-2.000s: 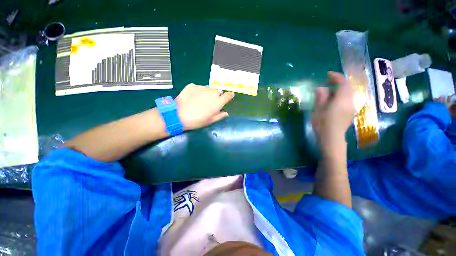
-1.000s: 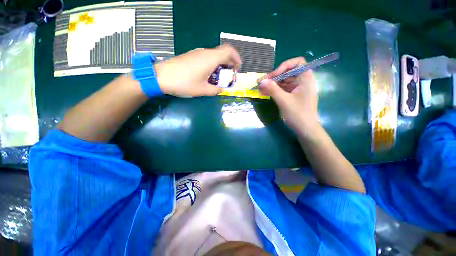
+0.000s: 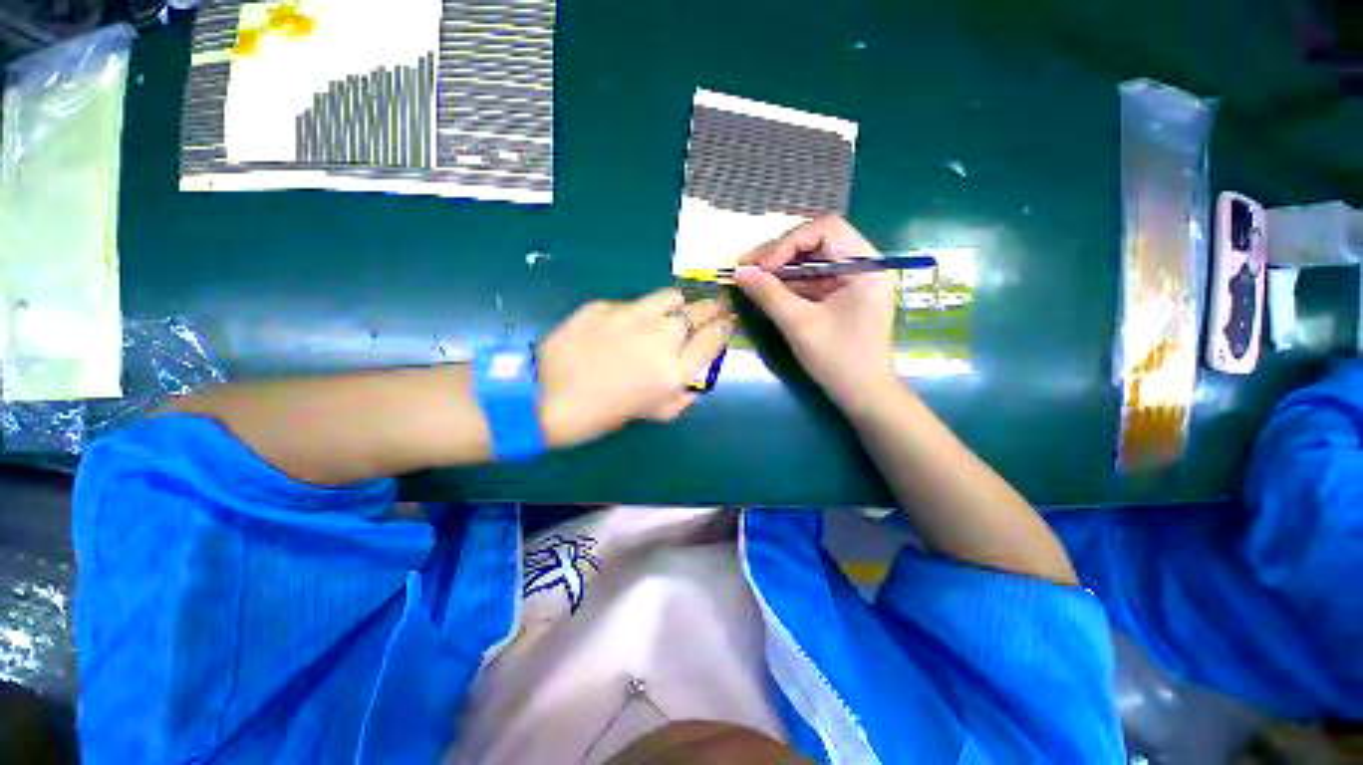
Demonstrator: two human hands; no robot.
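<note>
My right hand (image 3: 830, 307) holds dark tweezers (image 3: 867, 266), their tip at the yellow near edge of the small adhesive sheet (image 3: 770, 157). The sheet has a dark striped top and a white lower part. My left hand (image 3: 635, 359), with a blue wristband, is just below and left of the sheet. It holds a small dark module (image 3: 710, 371), mostly hidden by the fingers. The yellow adhesive (image 3: 700, 275) shows at the sheet's lower left corner; my right hand covers the rest of that edge.
A large striped sheet (image 3: 493, 105) lies at the upper left, a bagged pale sheet (image 3: 63, 224) far left. Right are bagged amber strips (image 3: 1160, 299), a phone (image 3: 1236, 284) and white items (image 3: 1315, 232). A neighbour's blue sleeve (image 3: 1308, 493) is at the right edge.
Two seconds ago the left hand touched the sheet and the right was blurred. Since one second ago, the left hand with the module moved down off the sheet; the tweezers moved to its lower left edge.
</note>
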